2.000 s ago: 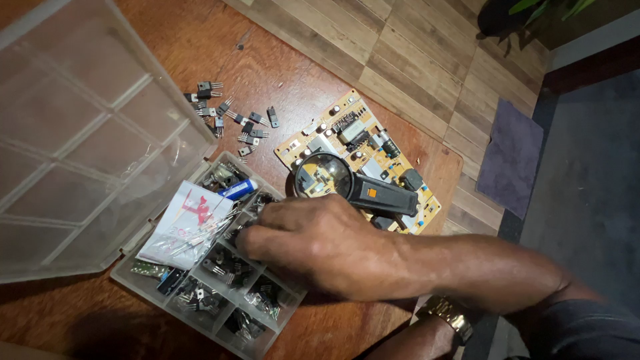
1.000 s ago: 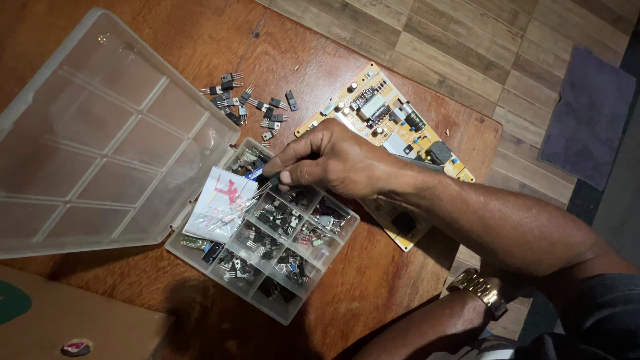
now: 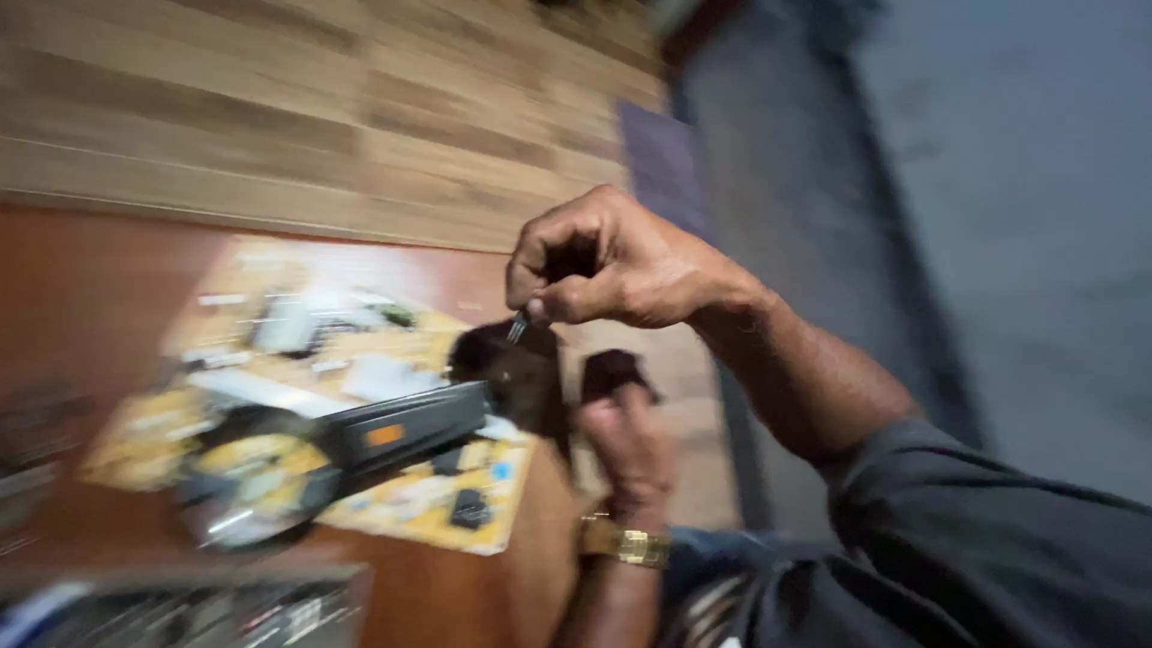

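Note:
My right hand is raised near the middle, its thumb and fingertips pinching a small electronic component with metal leads, probably a transistor. Lower down, my left hand, with a gold-coloured watch at the wrist, is blurred beside the table edge; a dark patch lies at its fingertips, and whether it is a held thing or shadow is unclear. To the left, a black-handled magnifying glass rests on a yellowish circuit board. Part of the plastic compartment box with small components shows at the bottom left.
The wooden table ends at an edge near my left hand. Beyond it are the wood-patterned floor and a purple-grey mat. Blurred dark shapes lie on the table at the far left.
My right hand has moved away from the compartment box and now holds a small component up, to the right of the circuit board. The view has swung strongly.

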